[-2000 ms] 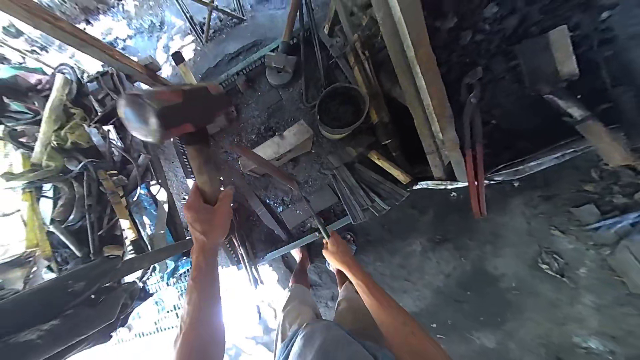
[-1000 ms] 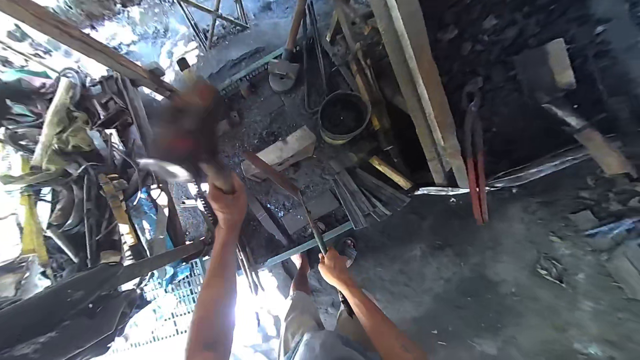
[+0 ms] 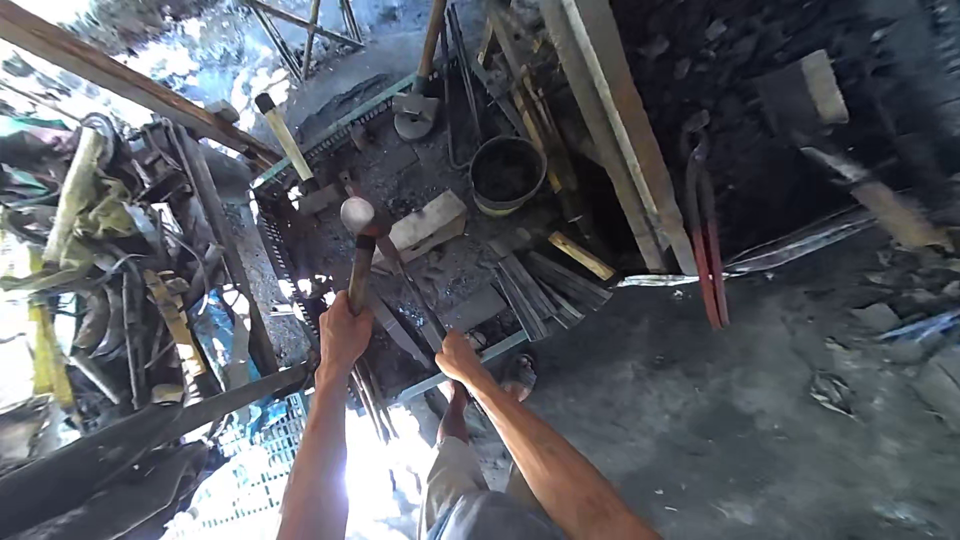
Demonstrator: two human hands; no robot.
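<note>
My left hand (image 3: 343,334) is closed around the wooden handle of a sledgehammer (image 3: 358,217), whose round steel face is over a flat metal workpiece (image 3: 388,251). My right hand (image 3: 457,357) grips a long dark metal rod or tongs (image 3: 424,306) that runs up to this workpiece; which of the two it is I cannot tell. Whether the hammer touches the piece is not clear. Right beside the piece lies a pale rectangular block (image 3: 424,225) on the dark, grimy work surface. The anvil face is hidden under the hammer and workpiece.
A round bucket (image 3: 487,204) stands beyond the block, near flat metal bars (image 3: 525,300). Another hammer (image 3: 285,139) and a shovel-like tool (image 3: 416,112) lie at the far edge. Red-handled tongs (image 3: 709,262) rest at the right, beyond a wooden beam (image 3: 630,142). Scrap (image 3: 97,217) is heaped at left.
The sledgehammer, raised large toward the camera in the earlier frames, has come down over the workpiece. My left hand has moved right and nearer to my right hand, which still grips the rod or tongs.
</note>
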